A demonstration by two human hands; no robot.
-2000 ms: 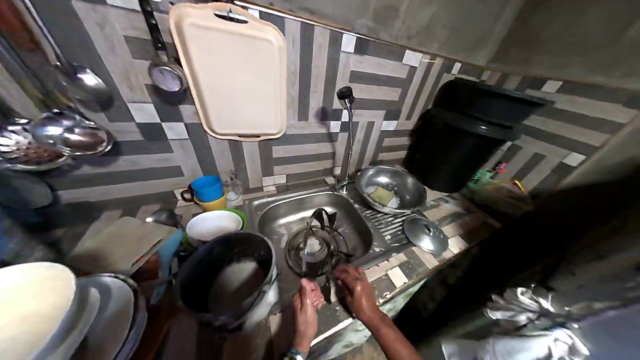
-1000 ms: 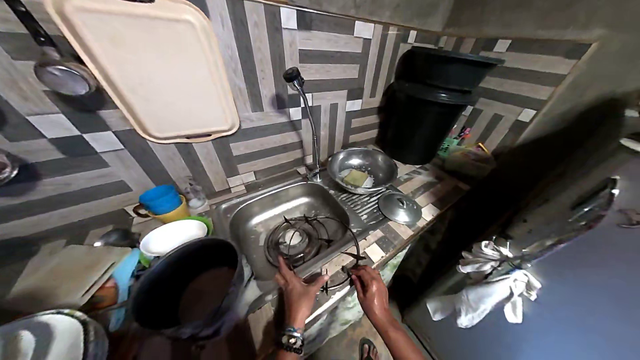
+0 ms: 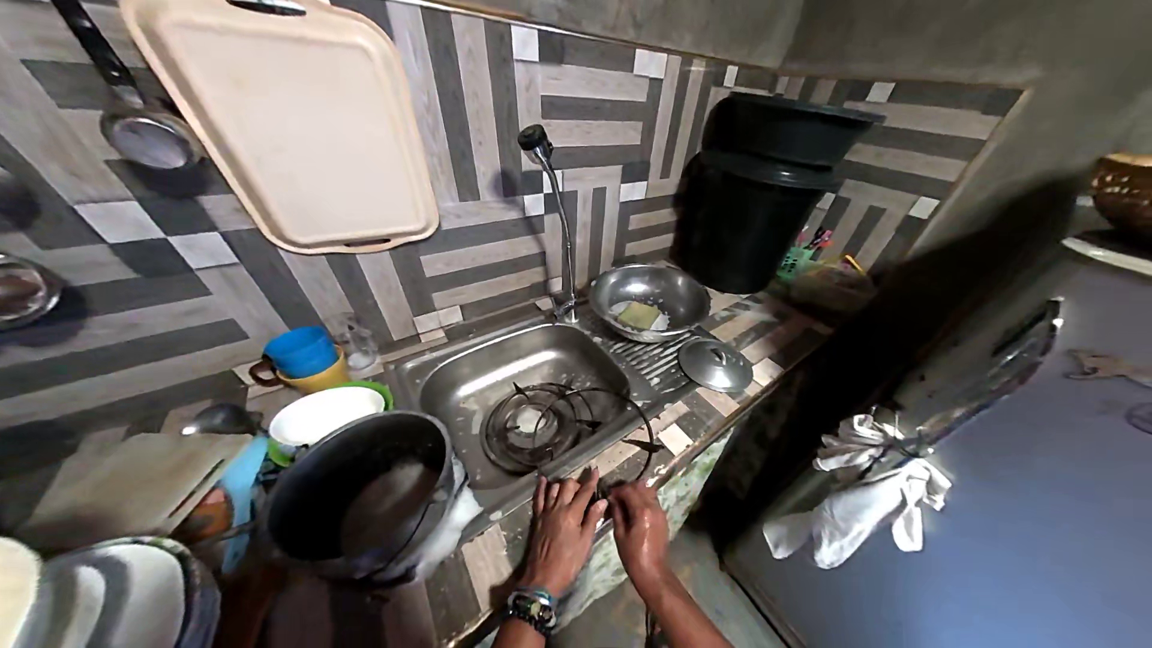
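Note:
A round black metal pot-stand ring with prongs [image 3: 650, 423] rests partly over the front rim of the stainless steel sink [image 3: 504, 360]. My left hand [image 3: 565, 531] and my right hand [image 3: 639, 531] are side by side at its near edge, fingers curled on it at the counter's edge; the fingertips are partly hidden. More dark rings [image 3: 490, 441] lie in the basin beneath, around a pale round piece. A steel bowl [image 3: 693, 301] holding a yellowish sponge [image 3: 639, 315] sits on the ribbed drainboard, beside a metal lid [image 3: 715, 364].
Left of the sink are a large dark pot [image 3: 288, 504], a white bowl [image 3: 324, 416], blue [image 3: 301, 351] and yellow [image 3: 324, 376] cups and stacked plates [image 3: 135, 594]. A faucet [image 3: 567, 243] stands behind. Black buckets [image 3: 738, 225] stand at back right; a white cloth [image 3: 864, 513] hangs at right.
The ring stood more upright over the basin two seconds ago; now it leans lower over the front rim. My hands have come closer together since one second ago.

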